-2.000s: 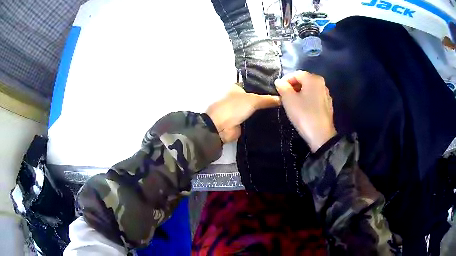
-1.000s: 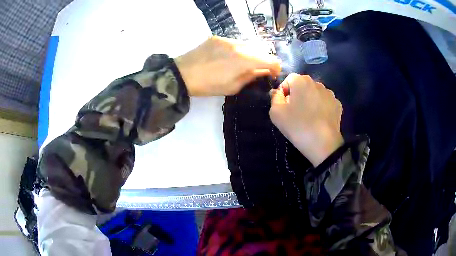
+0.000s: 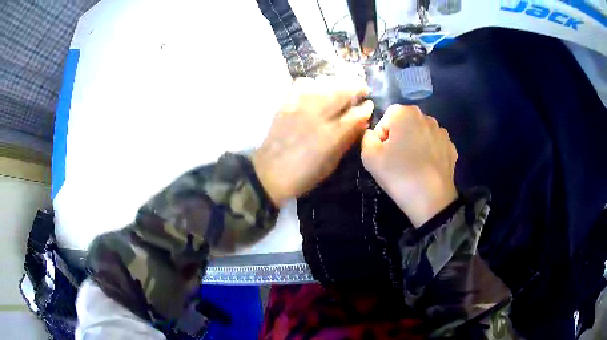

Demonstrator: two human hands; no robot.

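Note:
A black puckered band (image 3: 338,232) with pale stitch lines runs from behind the needle area toward my lap. A smooth dark garment panel (image 3: 506,133) lies to its right. My left hand (image 3: 313,136) lies over the band just below the needle area, fingertips bunched at its right part. My right hand (image 3: 411,156) is curled, thumb against fingers, pinching the cloth at the seam just right of my left fingertips. The presser foot area is bright with glare and partly hidden by a dark metal arm (image 3: 363,26).
The white machine head (image 3: 546,20) with "Jack" lettering is at the top right. A ribbed grey-blue knob (image 3: 415,81) stands right of the needle area. A ruler strip (image 3: 256,273) edges the white table (image 3: 180,113). Jumbled black cloth (image 3: 50,279) hangs at the lower left.
Since one second ago, my left hand has moved down and turned more upright, its forearm lower. My right hand stays nearly in place. Earlier, my left hand was lower with a finger extended toward the seam.

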